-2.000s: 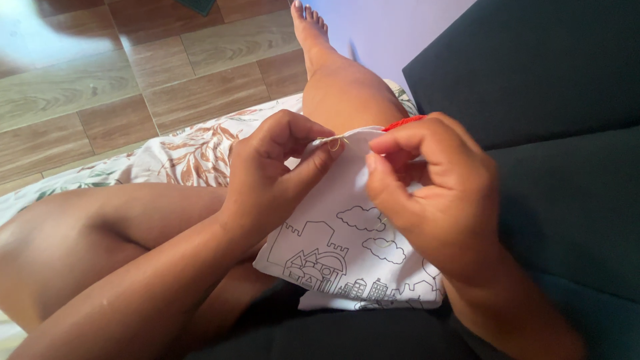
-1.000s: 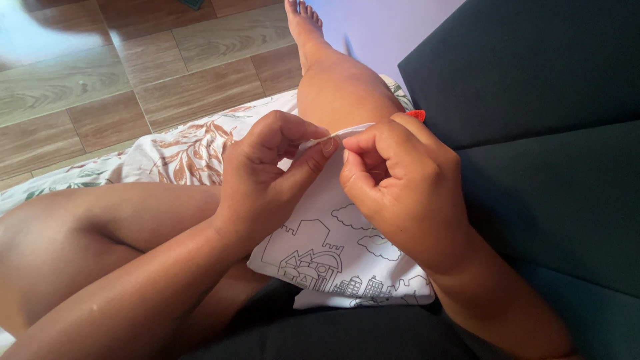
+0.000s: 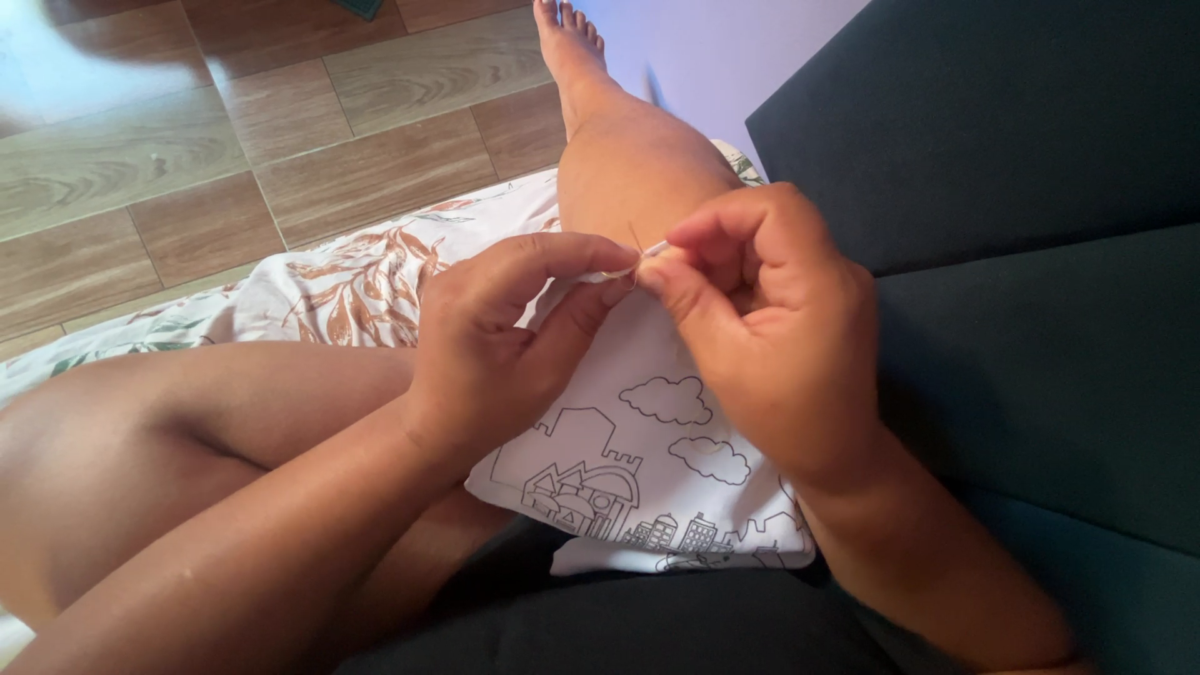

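Observation:
A white cloth [image 3: 647, 450] printed with black outlines of clouds, a castle and buildings hangs from between my hands over my lap. My left hand [image 3: 511, 337] pinches its upper edge between thumb and index finger. Close against those fingertips, my right hand [image 3: 773, 319] also grips the edge, with its thumb and index finger bent. A thin, light thread [image 3: 637, 272] curls at the fingertips, and a fine dark line stands up just above them; whether it is a needle or thread, I cannot tell.
Beneath my legs lies a white sheet [image 3: 366, 281] with brown and green leaf print. Dark padded cushions [image 3: 1031, 375] rise on the right beside a pale wall [image 3: 712, 56]. Wood-look floor tiles [image 3: 394, 178] show at the upper left, with a bare leg stretched forward [image 3: 637, 150].
The red thing seen by my right hand in both earlier frames no longer shows. My right hand has turned, and its fingertips now meet the left ones at the cloth's edge.

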